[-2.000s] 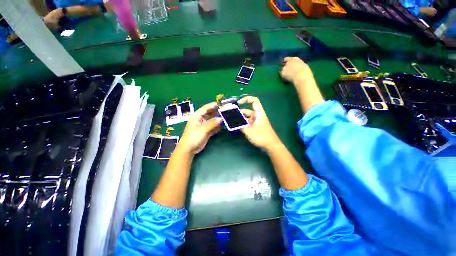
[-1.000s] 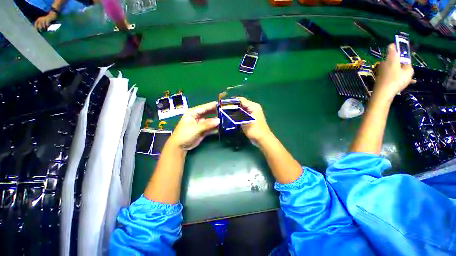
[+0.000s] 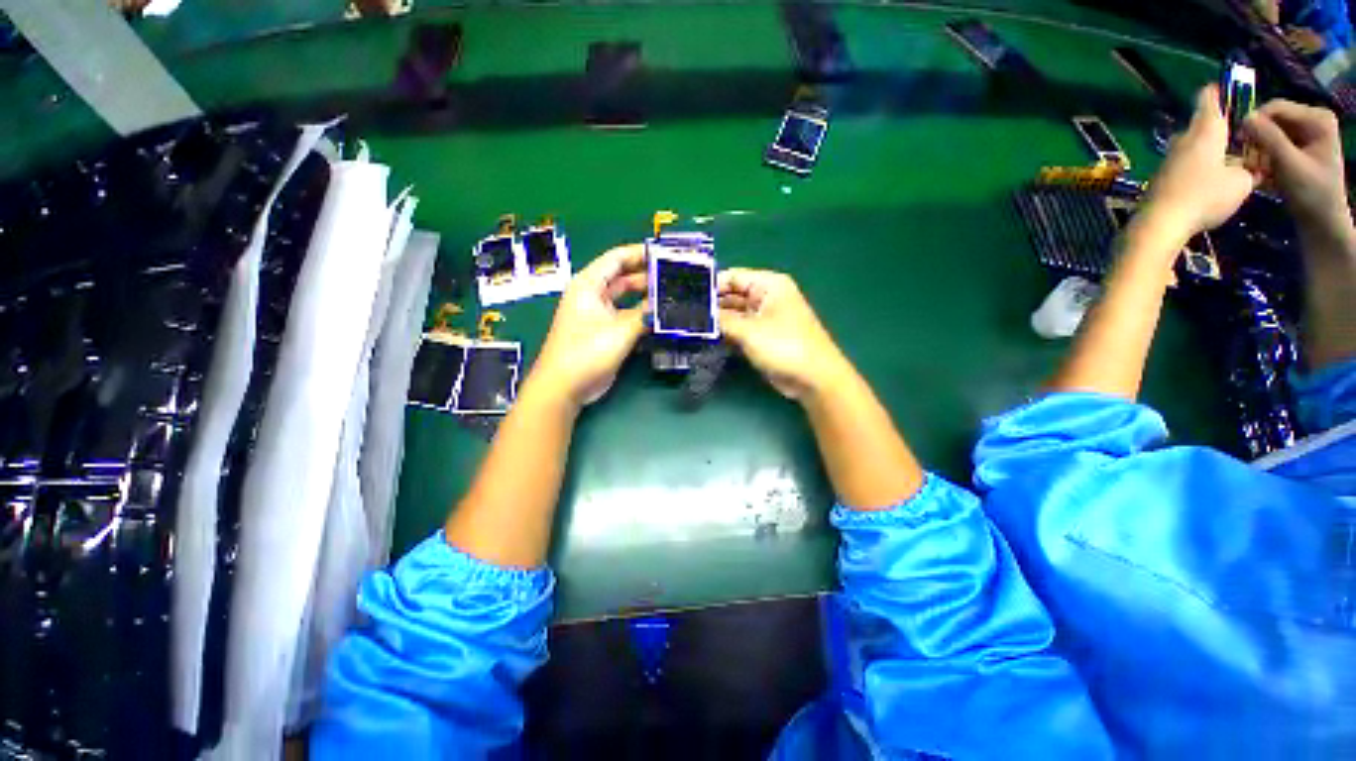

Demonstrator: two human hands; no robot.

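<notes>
An LCD module (image 3: 684, 292) with a white border and an orange-gold tail at its top is upright between my two hands, dark screen facing me. My left hand (image 3: 598, 330) holds its left edge. My right hand (image 3: 773, 330) holds its right edge with the fingertips. A dark piece shows just under the module; whether it is joined to it I cannot tell. Paired LCD modules on a white backing (image 3: 521, 263) lie left of my left hand, and two more dark screens (image 3: 464, 375) with gold tails lie below them.
Glossy black trays (image 3: 89, 431) and white interleaf sheets (image 3: 305, 431) stand at left. A single module (image 3: 799, 137) lies ahead on the green bench. At right are striped stacked parts (image 3: 1060, 231), a whitish lump (image 3: 1062, 306) and a neighbour's hands (image 3: 1202, 176) holding a module.
The module between my hands has gone from tilted over a dark block to upright and flat-on to me. The neighbour's second hand has come to the module they hold.
</notes>
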